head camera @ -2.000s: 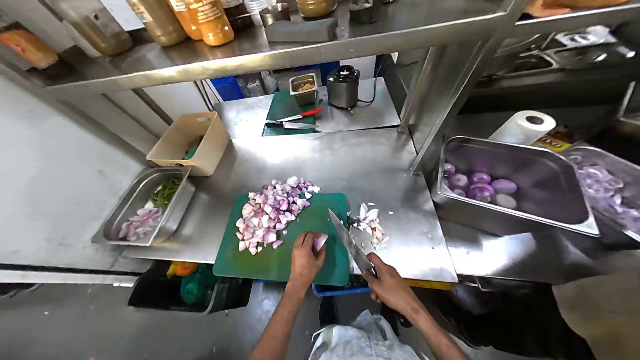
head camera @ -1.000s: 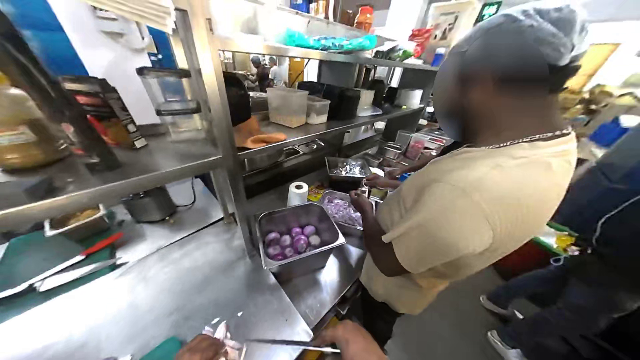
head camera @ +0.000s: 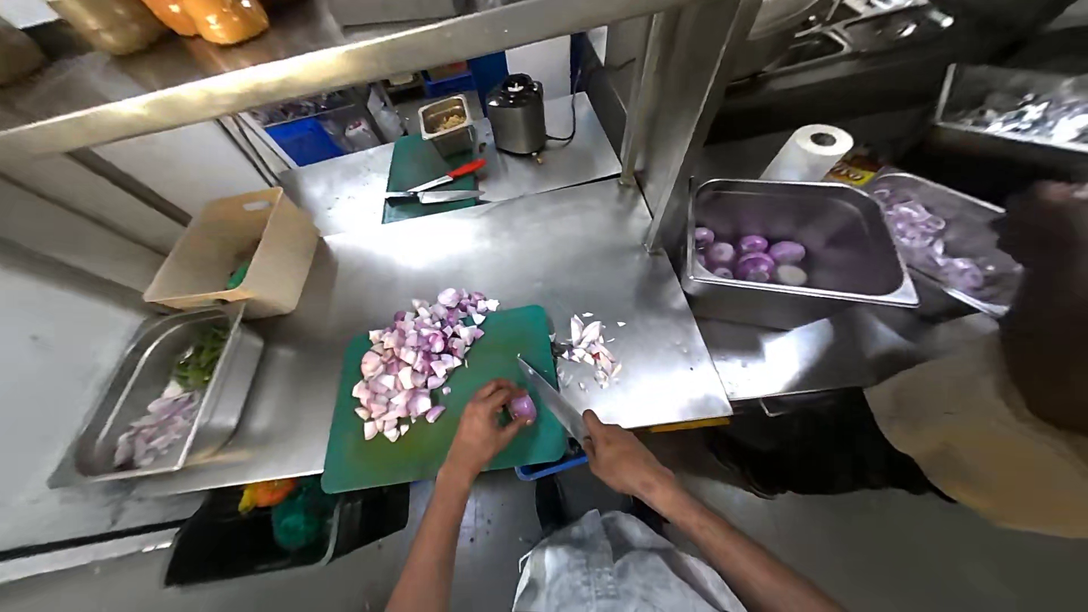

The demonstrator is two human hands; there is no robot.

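My left hand [head camera: 484, 425] holds a peeled red onion piece [head camera: 523, 409] down on a green cutting board [head camera: 382, 467]. In my right hand [head camera: 619, 455] is the handle of a kitchen knife [head camera: 552, 398]; its blade points up and left over the board's right part, just right of the onion piece. A heap of chopped red onion [head camera: 416, 357] covers the board's upper left and spills past its top edge. Onion trimmings [head camera: 591, 344] lie on the steel table to the right of the board.
A steel pan of peeled onions [head camera: 799, 293] stands right, beside a paper roll [head camera: 812, 153] and a co-worker's arm [head camera: 1050, 280]. At left are a beige bin [head camera: 285, 255] and a steel pan [head camera: 246, 374] with vegetables. Two knives [head camera: 446, 183] lie behind, near a blender base [head camera: 517, 119].
The view swung to the right, toward the co-worker, and is back over the board. Both hands remain near the board's right side, with the knife in my right hand.
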